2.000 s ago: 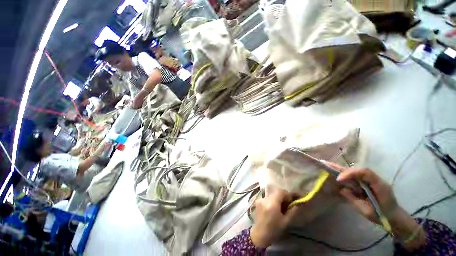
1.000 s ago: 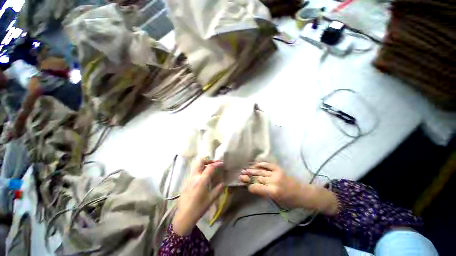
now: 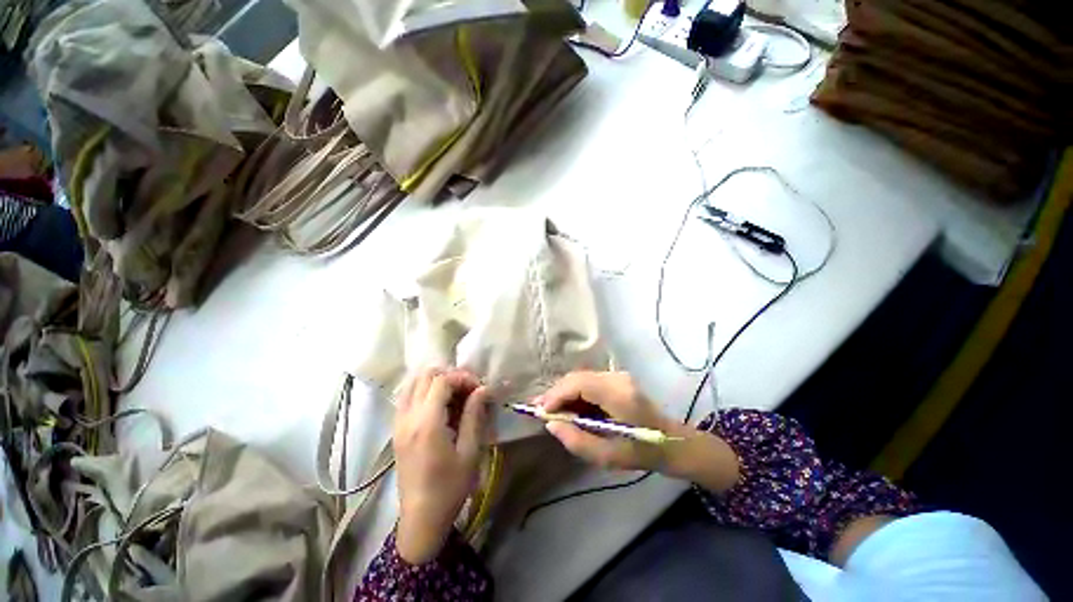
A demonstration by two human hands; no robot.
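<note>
A beige bag [image 3: 500,306] lies bunched in front of me on the white table, with a yellow strip [image 3: 485,488] hanging below its near edge. My left hand [image 3: 438,441] pinches the bag's near edge between thumb and fingers. My right hand [image 3: 618,426] holds a slim pale pen [image 3: 606,426] like a pencil. Its dark tip points left, close to the fabric by my left fingertips; whether it touches I cannot tell.
Stacked beige bags [image 3: 435,88] stand at the back, with looped straps [image 3: 318,194]. More beige bags [image 3: 241,517] lie at left. A black tool [image 3: 753,232] with cords lies right. A power strip [image 3: 724,53] and a brown stack [image 3: 953,88] are behind.
The view has swung right and down. The pen now shows in my right hand, pointed at the bag edge. My left hand remains at the bag, which lies more spread out.
</note>
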